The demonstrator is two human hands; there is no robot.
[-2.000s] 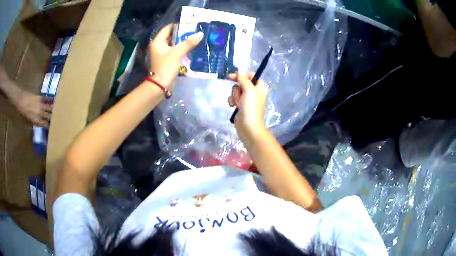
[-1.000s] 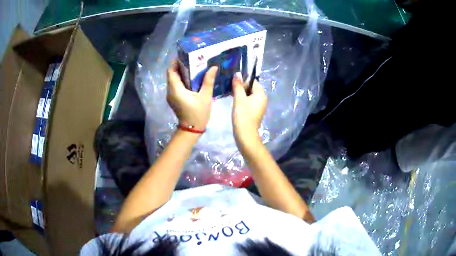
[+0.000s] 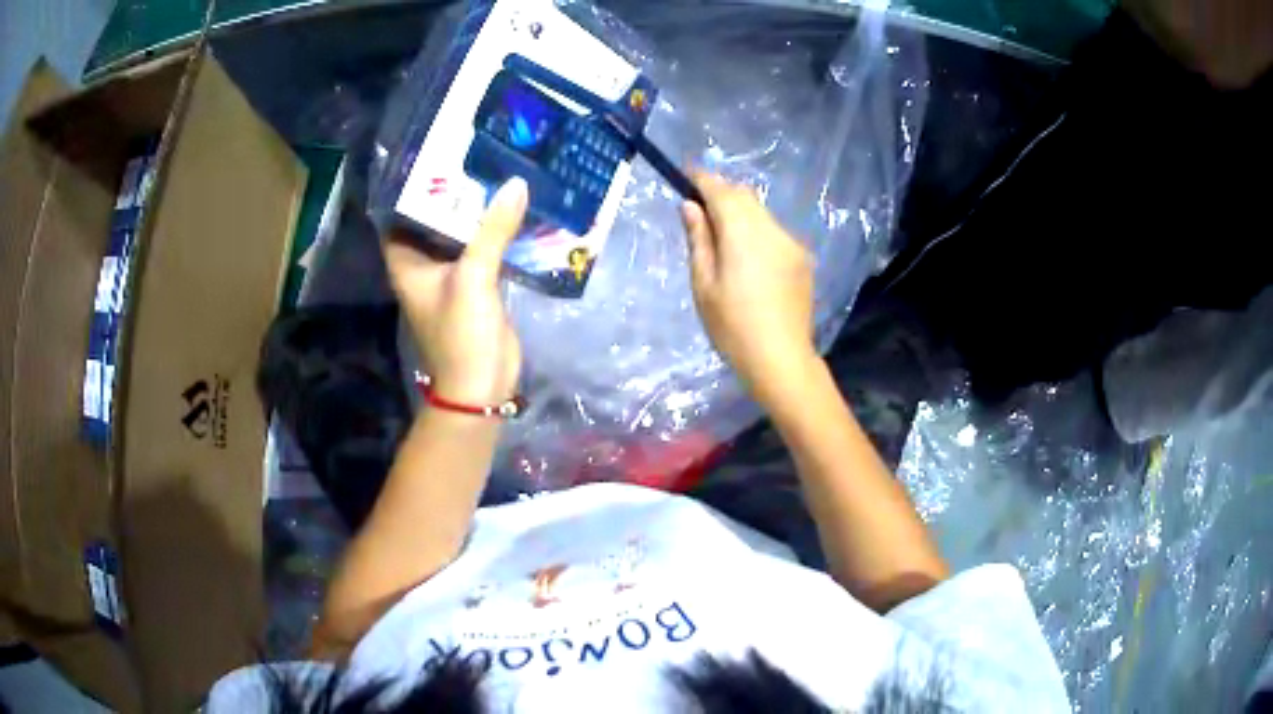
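A white and blue retail box with a dark keypad phone picture is tilted above the lap. My left hand holds it by its lower left corner, thumb on the front face. My right hand holds a slim black hand tool, which points up and left across the right part of the box face. Whether its tip touches the box is hard to tell. A large clear plastic bag lies open under the box and hands.
An open shipping carton with rows of packed boxes stands at the left. A green bench edge runs along the top. A person in dark clothing is at the right. Film scraps cover the floor at lower right.
The box has turned and tilted, and moved left with my left hand. My right hand has come off the box and moved right, with the black tool now reaching over the face.
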